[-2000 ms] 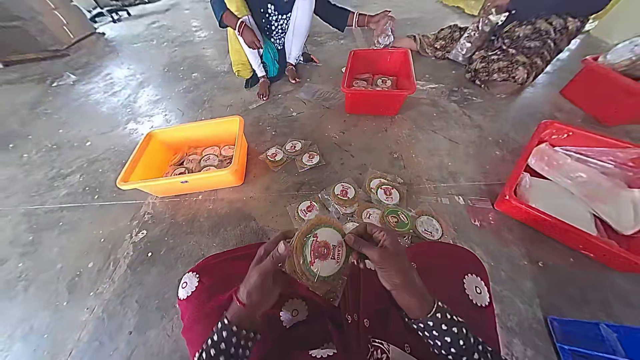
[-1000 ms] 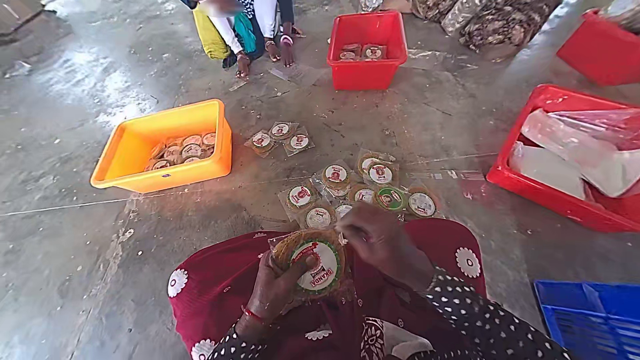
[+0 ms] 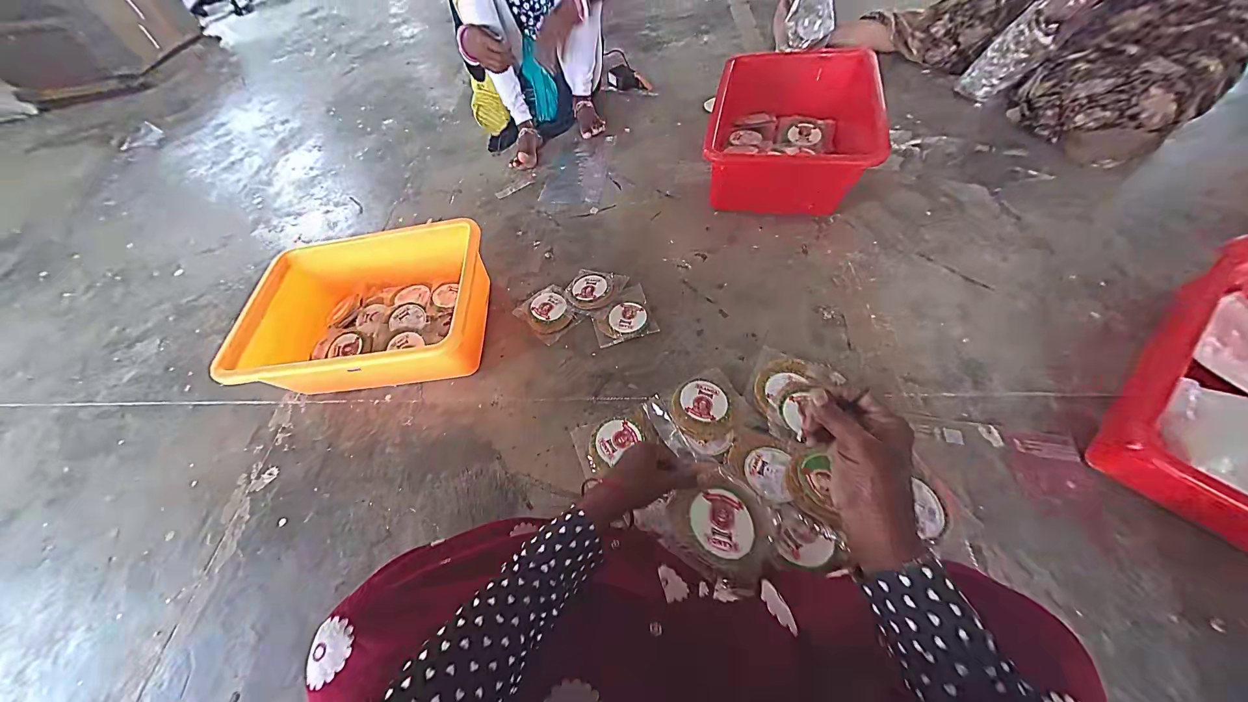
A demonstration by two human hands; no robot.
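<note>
Near my lap, my left hand (image 3: 643,480) has its fingers closed on the top edge of a clear plastic packet (image 3: 721,524) that holds round, flat brown discs and a white-and-red round label. Over the right part of the pile is my right hand (image 3: 863,458), its fingertips at a white-labelled packet; whether it grips that one cannot be told. Several like packets (image 3: 704,401) lie overlapping on the floor in front of me. One packet with a green-rimmed label (image 3: 817,476) is partly hidden by my right hand.
A yellow tub (image 3: 390,375) with packets stands at the left, near a small group of packets (image 3: 590,289). A red tub (image 3: 790,185) with packets is farther off; another red tub (image 3: 1141,419) at the right holds plastic material. Two people sit on the floor beyond.
My hands have moved apart; a second ago both were together at one packet over my lap. My right hand has reached forward to the pile. The packet is now lower, by my left hand.
</note>
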